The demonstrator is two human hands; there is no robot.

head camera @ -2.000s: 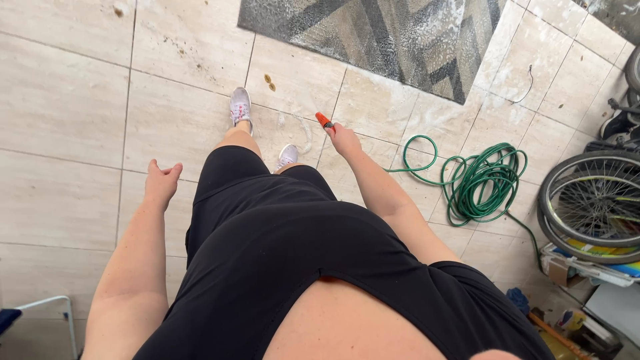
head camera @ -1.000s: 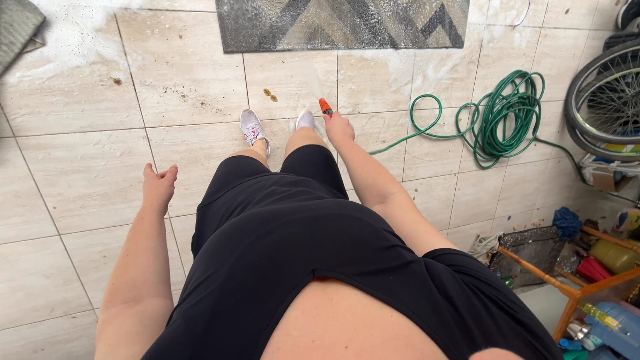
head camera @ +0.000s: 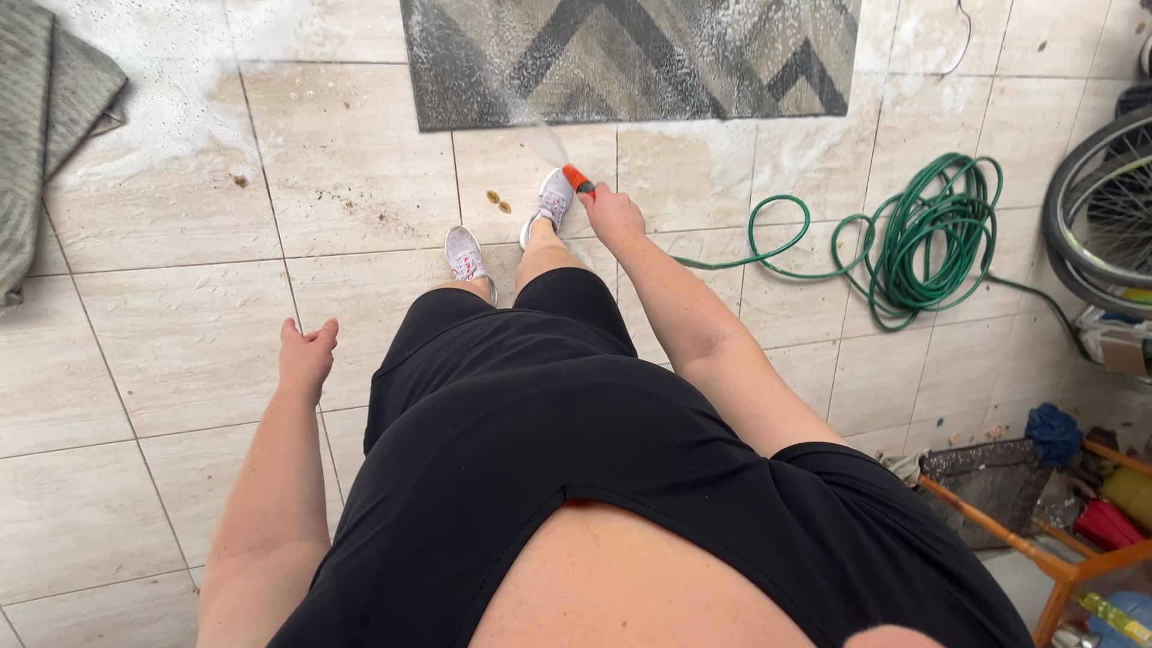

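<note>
My right hand (head camera: 614,216) grips an orange and black hose nozzle (head camera: 579,178), and a thin spray of water leaves its tip toward the patterned rug (head camera: 630,63). The rug lies flat on the tiles, wet and speckled with foam. A green garden hose (head camera: 936,243) lies coiled on the right, with a loop running toward my right forearm; its join to the nozzle is hidden. My left hand (head camera: 309,355) hangs over the floor at the left with its fingers apart and nothing in it.
A folded grey mat (head camera: 27,135) lies at the far left beside foam (head camera: 162,99) on the tiles. Bicycle wheels (head camera: 1107,207) stand at the right edge. An orange wooden frame (head camera: 999,531) with bottles and cloths is at the lower right. Brown spots mark the floor near my shoes (head camera: 551,202).
The view has turned toward the left, bringing in the grey mat. My feet have changed places in a step, the right one now forward. Water spray now shows at the nozzle.
</note>
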